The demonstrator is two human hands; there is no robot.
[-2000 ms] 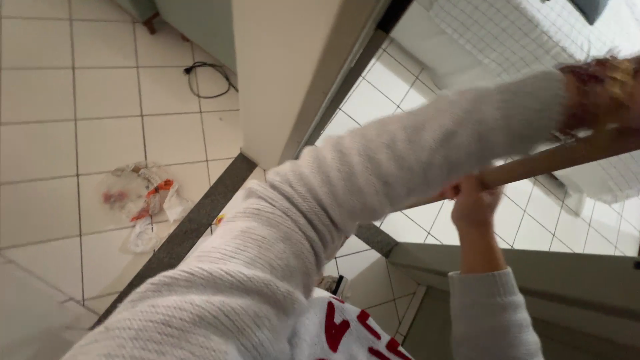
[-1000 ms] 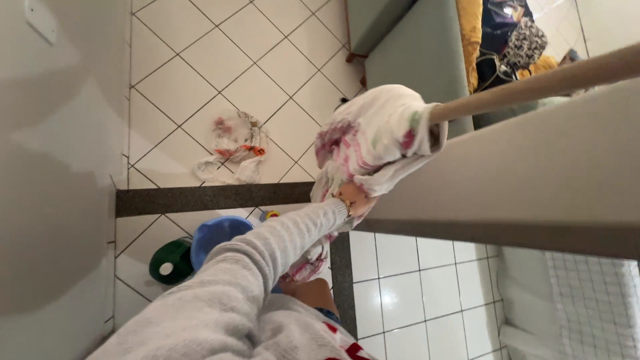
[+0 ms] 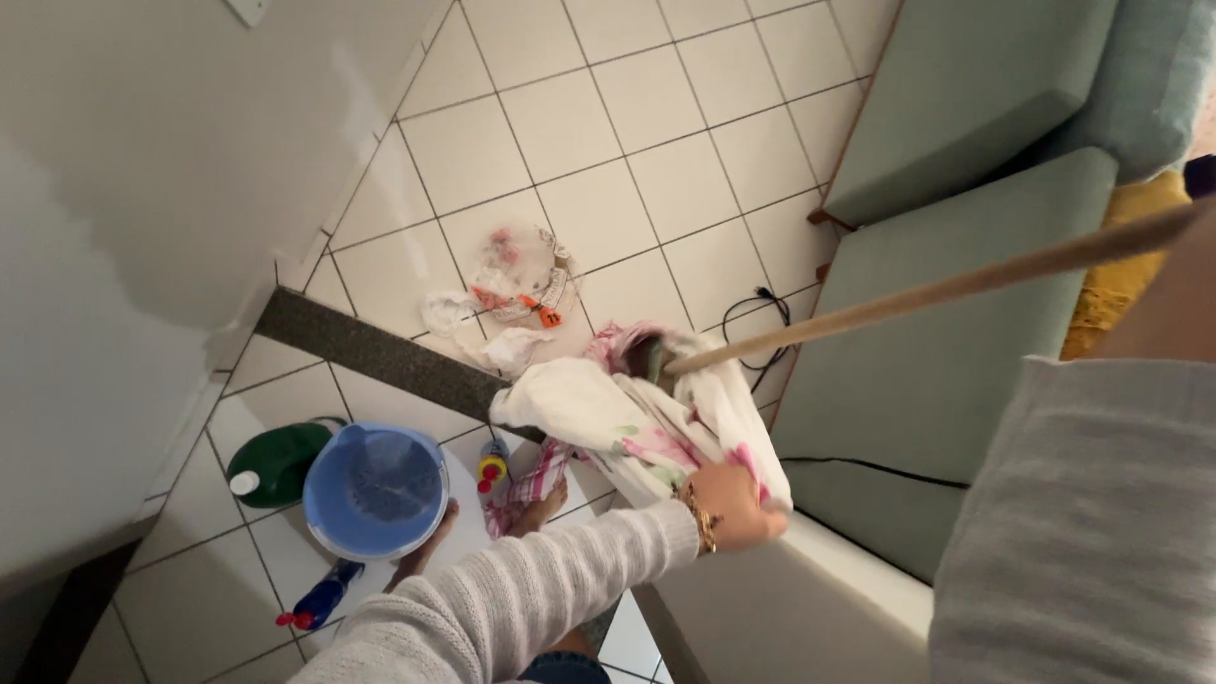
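My left hand (image 3: 731, 508), with a bracelet at the wrist, grips a white cloth with pink and green print (image 3: 636, 413). The cloth is bunched around the lower end of a long wooden pole (image 3: 912, 299), and a dark part shows in its folds. The pole runs up to the right edge. My right sleeve and bare wrist show at the right edge beside the pole; the hand itself is out of the frame. A pink checked cloth (image 3: 546, 475) hangs below, near a foot.
On the tiled floor at left stand a blue bucket with liquid (image 3: 380, 489), a dark green jug (image 3: 280, 464), a blue bottle (image 3: 326, 594) and a yellow-and-red-capped bottle (image 3: 492, 465). Plastic bags (image 3: 522, 275) lie beyond the stone threshold (image 3: 380, 356). Green cushioned seats (image 3: 912, 313) and a black cord (image 3: 784, 309) are at right.
The view has shifted widely. My left hand stays on the printed cloth, which now hangs looser around the pole's end. My right hand, seen on the pole two seconds ago, has left the view.
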